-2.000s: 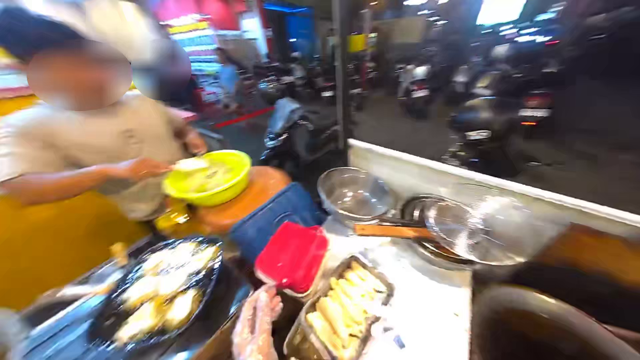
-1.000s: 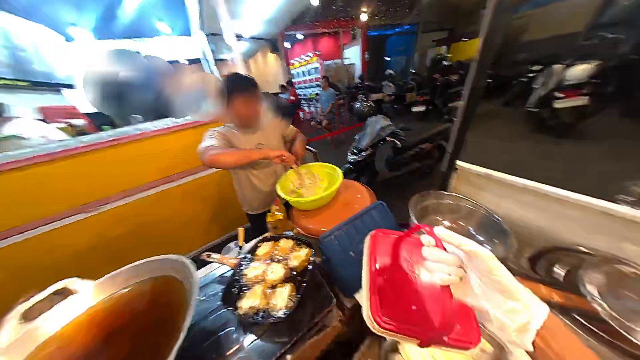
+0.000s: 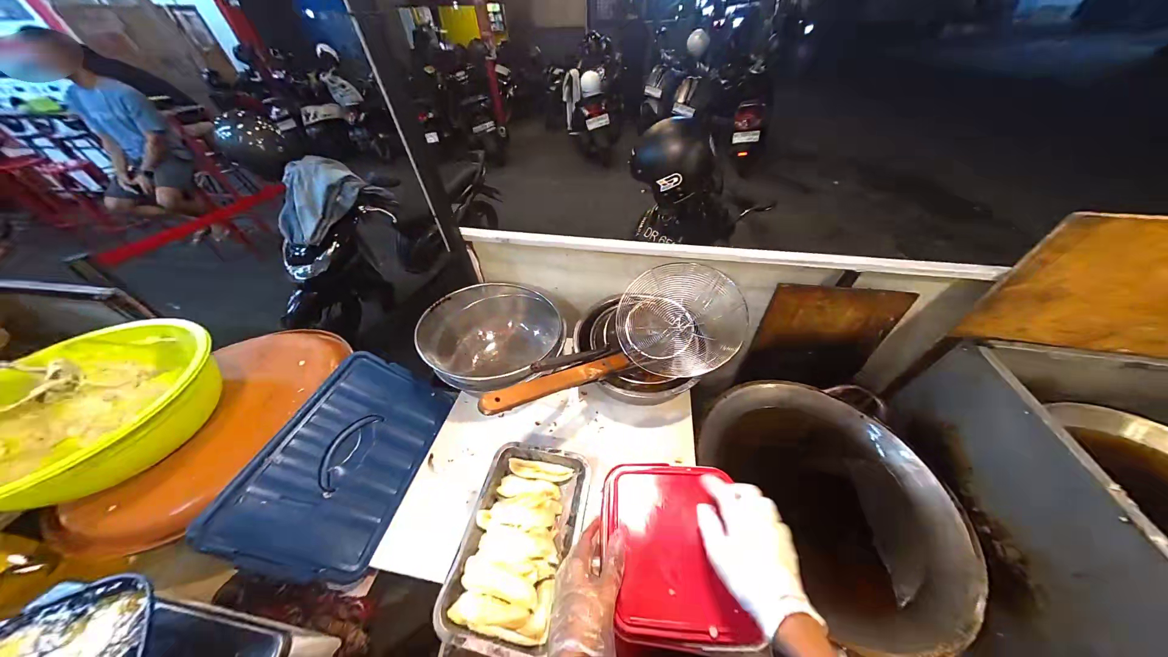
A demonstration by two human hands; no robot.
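My right hand (image 3: 753, 552), in a white glove, lies with its fingers spread on the right part of the red plastic lid (image 3: 666, 557). Under a thin clear plastic glove, my left hand (image 3: 589, 589) is between that lid and a clear tray (image 3: 447, 584) of pale yellow peeled pieces (image 3: 516, 547), its fingertips at the lid's left edge. Whether it grips the lid is hard to tell. What lies beneath the lid is mostly hidden. The tray and lid are side by side near the white board (image 3: 420, 525).
Behind stand a steel bowl (image 3: 490, 333) and a wire skimmer (image 3: 683, 319) with a wooden handle. A large wok (image 3: 958, 538) of dark liquid is at right. Left are a blue lid (image 3: 310, 474), an orange lid (image 3: 265, 365) and a green basin (image 3: 196, 411) of batter.
The red lid, held up in my right hand one second ago, now lies low to the right of the tray. The view has swung right, and the co-worker is out of sight.
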